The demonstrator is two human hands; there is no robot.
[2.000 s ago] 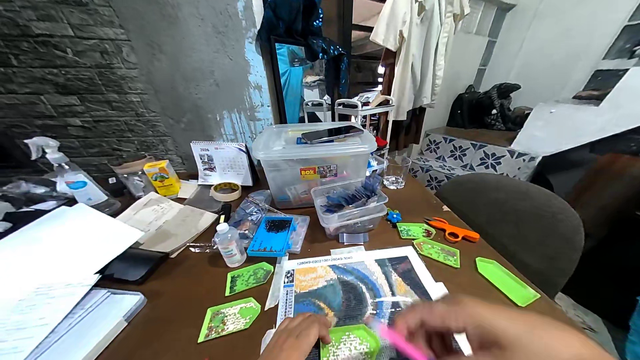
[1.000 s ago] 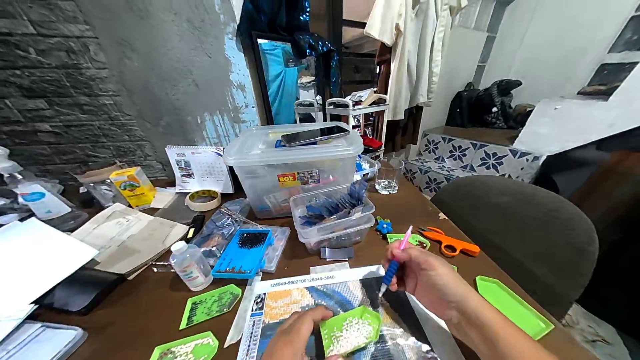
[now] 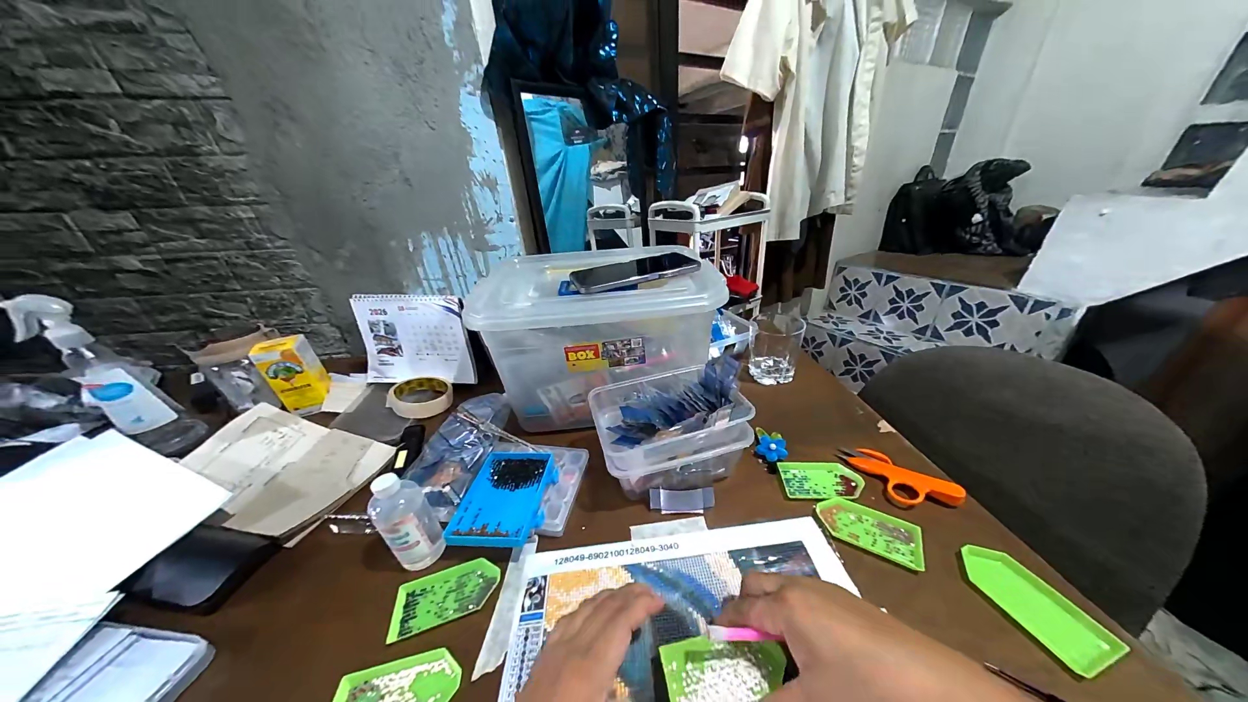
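Note:
A diamond painting canvas (image 3: 673, 565) lies on the brown table, its upper edge toward the box. Over its left part rests my left hand (image 3: 595, 639), beside a green bead tray (image 3: 721, 668) of whitish beads; whether it touches the tray is unclear. My right hand (image 3: 829, 634) holds a pink applicator pen (image 3: 743, 634) low over the canvas, at the tray's top edge. The pen's far part is hidden by the fingers. Left of the canvas are two green trays, one with dark beads (image 3: 444, 598) and one with pale beads (image 3: 405, 680).
Behind the canvas stand a lidded plastic box (image 3: 595, 341) with a phone on top and a small container (image 3: 673, 453) of packets. A blue tray (image 3: 502, 497) and bottle (image 3: 406, 524) stand left. Orange-handled scissors (image 3: 907, 478), a long green tray (image 3: 1043, 609) and a glass (image 3: 775, 356) are right.
The pen, upright in my right hand a second ago, now lies nearly level and low beside the tray. My left hand, at the tray's left edge before, now lies flatter over the canvas.

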